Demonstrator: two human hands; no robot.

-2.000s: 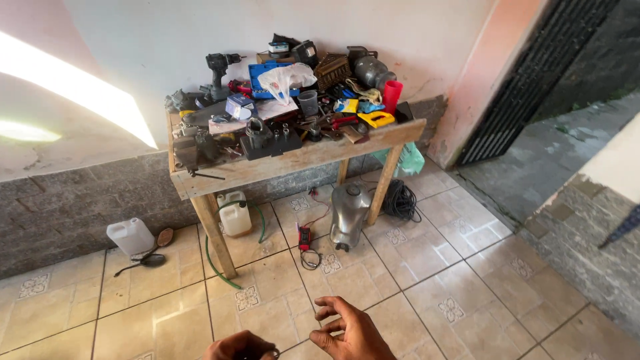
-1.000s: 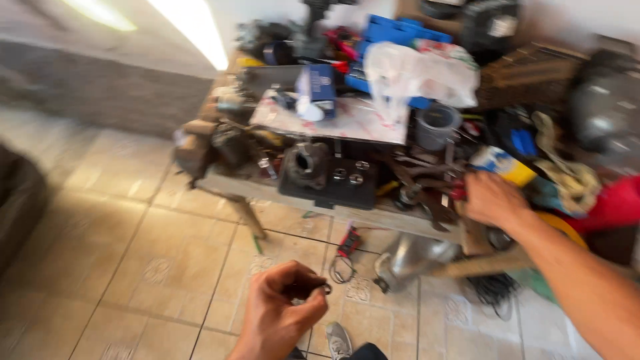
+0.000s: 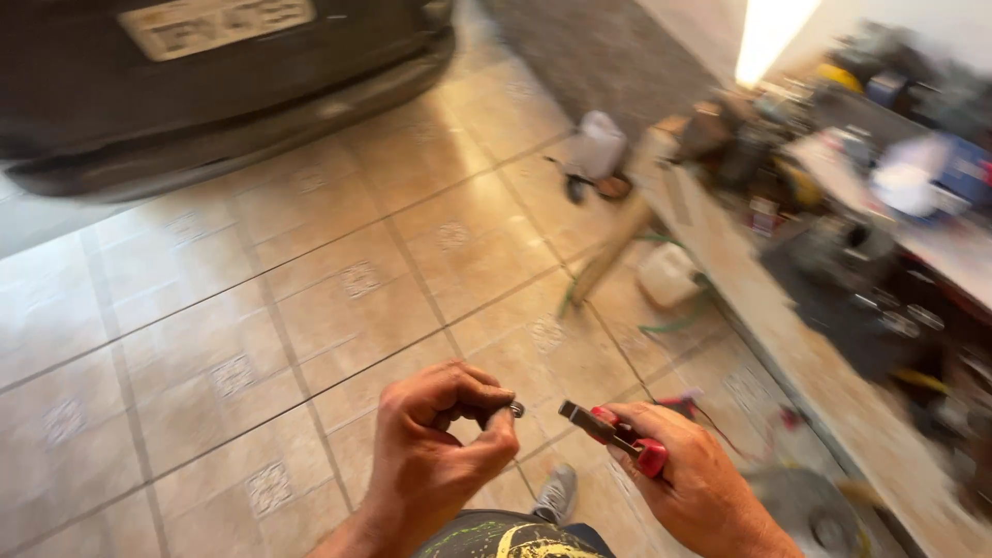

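Observation:
Between the thumb and forefinger of my left hand [image 3: 446, 434] is a small metal part [image 3: 516, 408], mostly covered by the fingertips. My right hand [image 3: 690, 473] holds pliers with red handles [image 3: 651, 456]; their metal jaws [image 3: 580, 418] point at the small part, a short gap away. Both hands are in front of my body, above the tiled floor. Whether the jaws are closed is hard to tell.
A wooden workbench [image 3: 744, 310] heaped with tools and parts runs along the right. White plastic jugs [image 3: 601, 147] [image 3: 668, 275] stand on the floor. A dark car's bumper [image 3: 256, 147] fills the upper left. A metal tank [image 3: 814, 515] lies low at the right.
One second ago my right hand was reaching onto the cluttered bench; now it holds red-handled pliers near my left hand. The view has swung left, bringing in the car.

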